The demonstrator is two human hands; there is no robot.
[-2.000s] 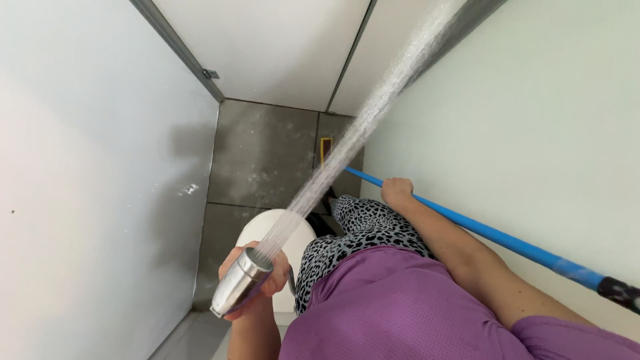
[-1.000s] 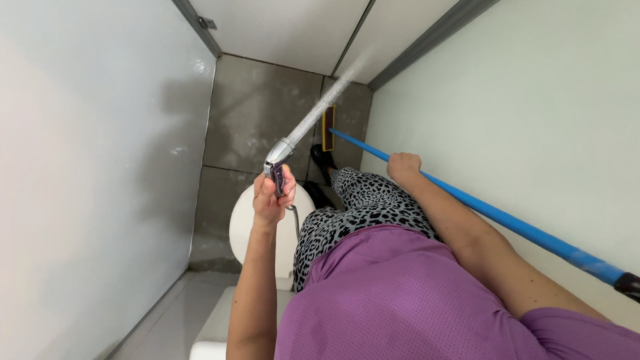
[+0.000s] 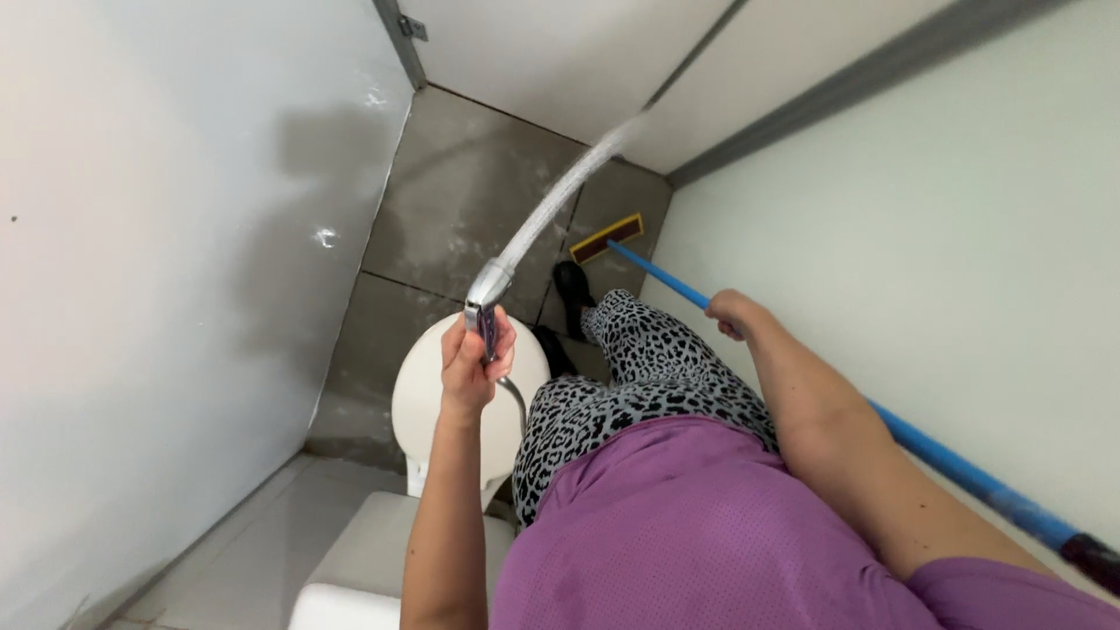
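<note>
My left hand (image 3: 475, 357) is closed around a silver bidet sprayer (image 3: 488, 289) with a hose behind it. A stream of water (image 3: 560, 197) shoots from the sprayer over the floor towards the far panel. My right hand (image 3: 737, 313) grips the blue pole (image 3: 971, 477) of a floor brush. The yellow-edged brush head (image 3: 606, 239) lies on the wet tiles by my black shoe (image 3: 572, 287). Below the sprayer is a white toilet with its lid (image 3: 437, 385) down.
A wet white partition (image 3: 175, 262) stands on the left and a pale wall (image 3: 945, 245) on the right. White panels (image 3: 534, 52) with a metal hinge (image 3: 413, 28) close the far side. The toilet tank (image 3: 376, 542) is near me, at the bottom.
My left hand has turned the sprayer, so its handle now shows. The water stream looks shorter than two seconds ago. The brush head has swung from upright in the view to slanted.
</note>
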